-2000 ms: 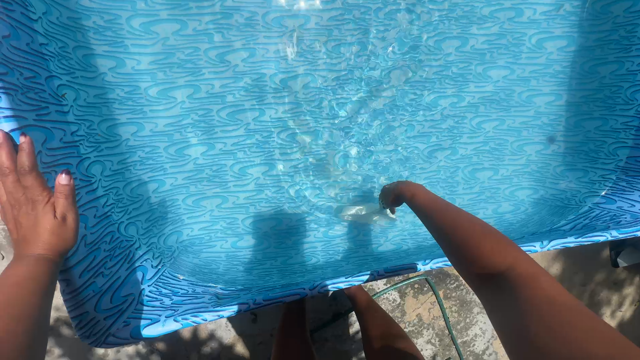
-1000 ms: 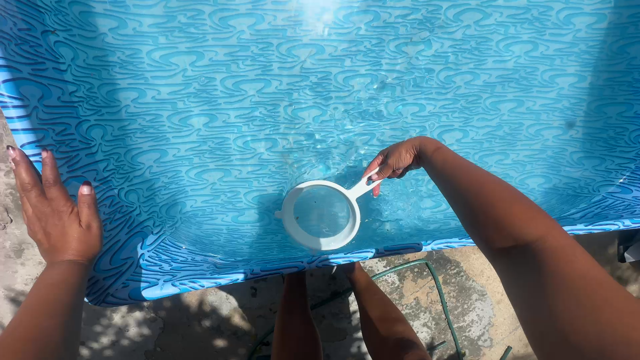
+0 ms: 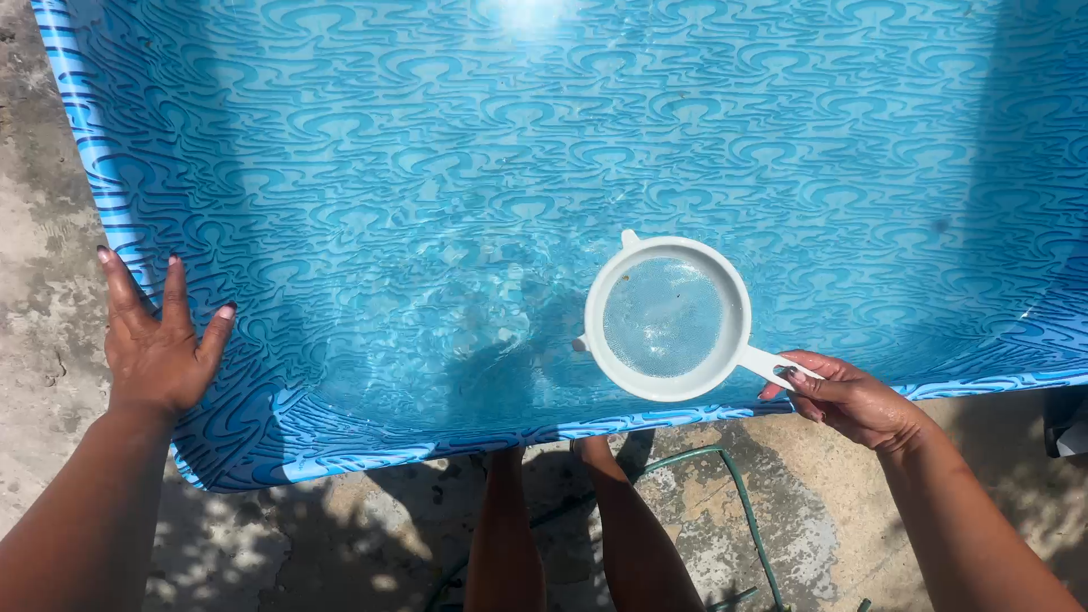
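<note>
My right hand (image 3: 850, 399) grips the handle of a white plastic mesh strainer (image 3: 667, 319), thumb on top. The strainer is held face up over the near part of a blue patterned pool (image 3: 527, 153) of water, close to its near rim. A few small dark specks lie on the mesh. My left hand (image 3: 161, 331) rests with spread fingers on the pool's left rim near the corner, holding nothing.
A green hose (image 3: 746, 501) curves over the worn concrete floor (image 3: 340, 544) beside my legs (image 3: 510, 535), which stand against the near rim. A dark object (image 3: 1064, 421) is partly in view beyond the rim at the right edge.
Two seconds ago the strainer was under water in my right hand. It has come up out of the water and moved right, toward the near rim. My left hand stays at the left rim.
</note>
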